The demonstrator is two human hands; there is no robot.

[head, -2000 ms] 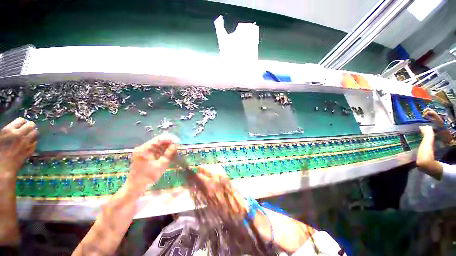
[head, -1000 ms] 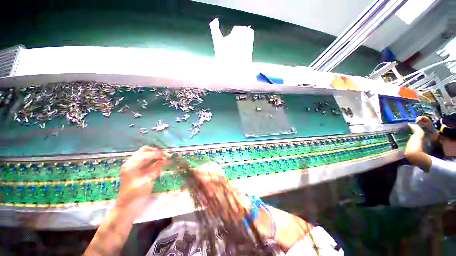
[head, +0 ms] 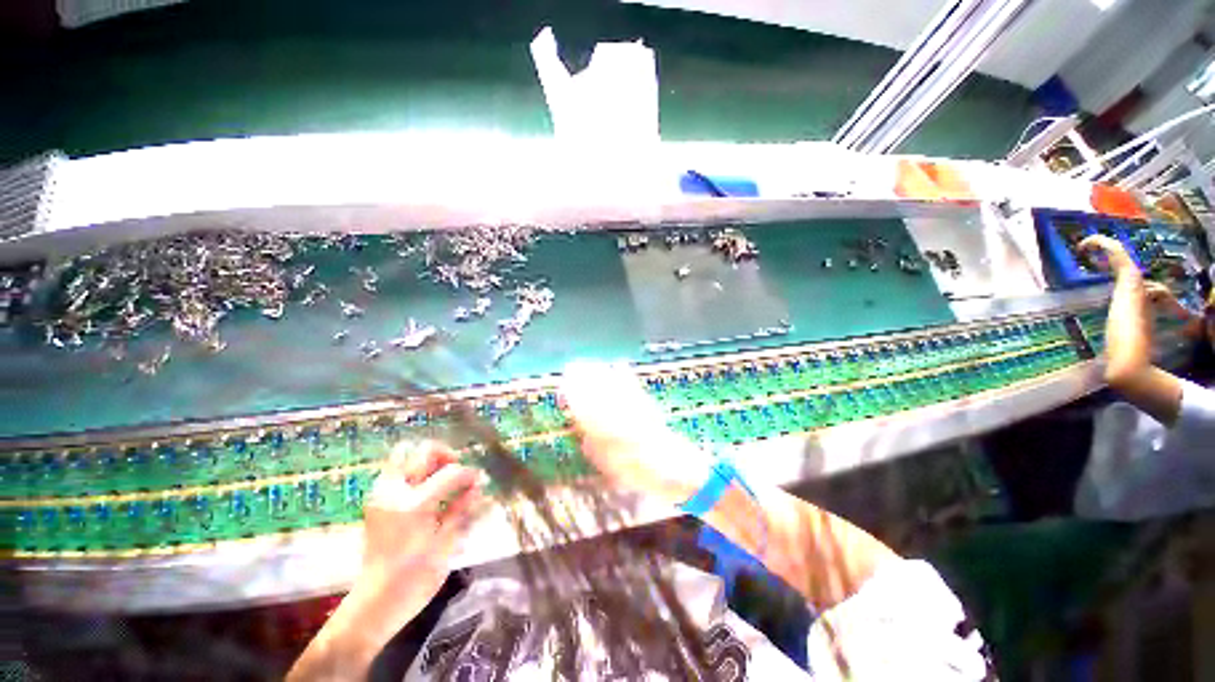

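Observation:
Two long rows of green circuit boards (head: 267, 500) with blue dots run across the line in front of me. My left hand (head: 426, 500) is over the near board row, fingers curled together; whether it holds a part cannot be seen. My right hand (head: 610, 416), with a bright blue wrist strap (head: 712, 488), reaches over the boards to the far row. It is overexposed and its fingertips are unclear. Blurred dark strands hang between the hands and hide part of the boards. Silvery leaded components (head: 200, 287) lie in heaps on the green mat (head: 440, 380).
A clear sheet (head: 700, 300) lies on the mat with dark small pieces (head: 730, 244) at its far edge. A white ledge (head: 333, 173) runs behind. At right are a blue bin (head: 1055, 247) and another person's arm (head: 1127, 327). A white bag-like shape (head: 613, 93) stands behind the ledge.
My left hand has moved down and right to the near board row. My right hand has moved up over the boards. The person at right now has a hand at the blue bin.

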